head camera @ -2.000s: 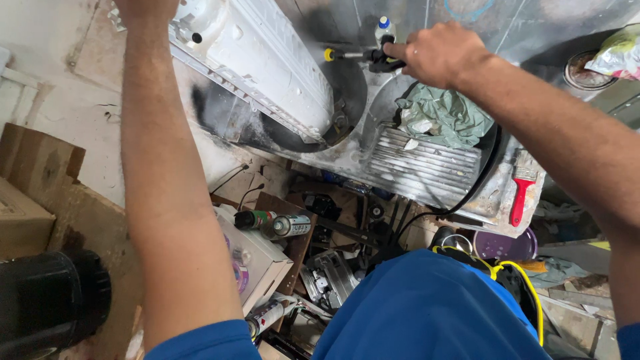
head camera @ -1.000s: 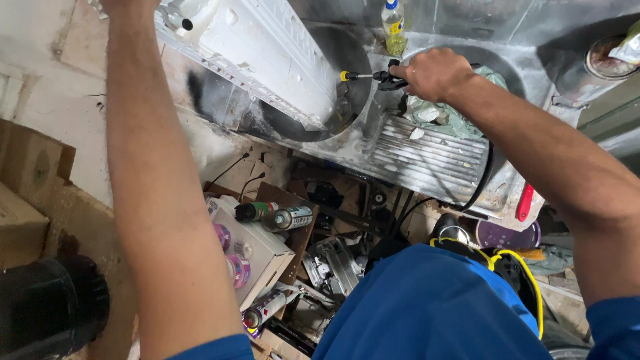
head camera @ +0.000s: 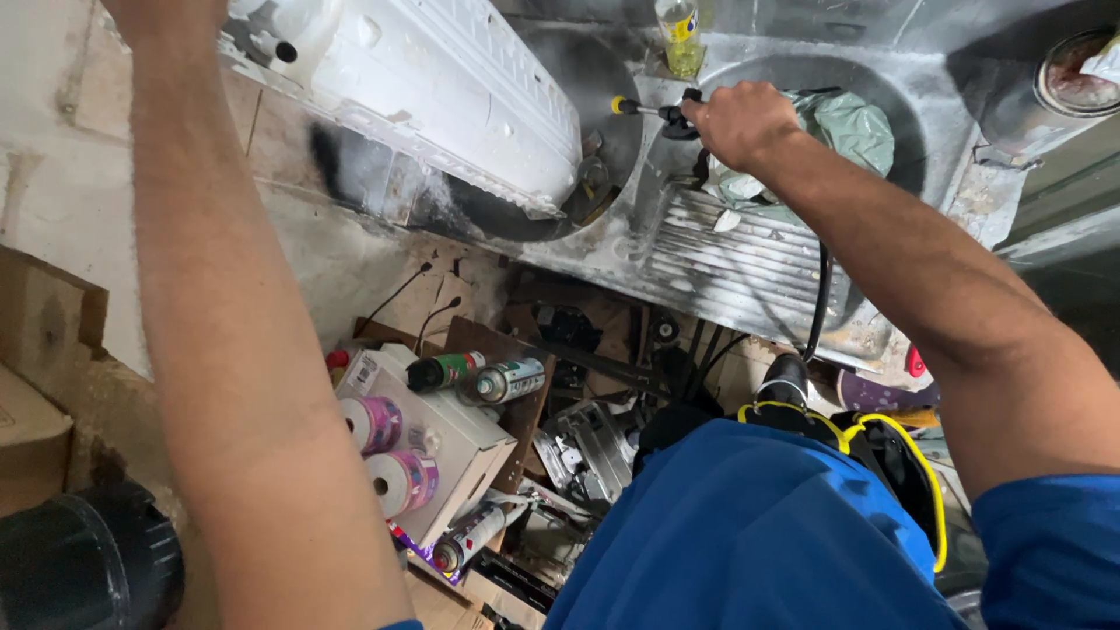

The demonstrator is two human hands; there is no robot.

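A long white plastic housing slants across the top, its lower end in the left bowl of a metal sink. My left hand is at its upper left end, cut off by the frame's edge, so its hold cannot be made out. My right hand is closed around the handle of a black spray gun with a yellow-tipped nozzle, which points left toward the housing. A black hose hangs below my right forearm. A crumpled greenish plastic bag lies in the right bowl, behind my right hand.
A bottle of yellow liquid stands at the sink's back edge. A paint can is at the right. Below are a white box with ribbon rolls, spray cans and metal parts. A black bucket lies lower left.
The view has shifted, showing more of the bottle at the sink's back. My right hand keeps hold of the spray gun, and the housing remains slanted into the left bowl.
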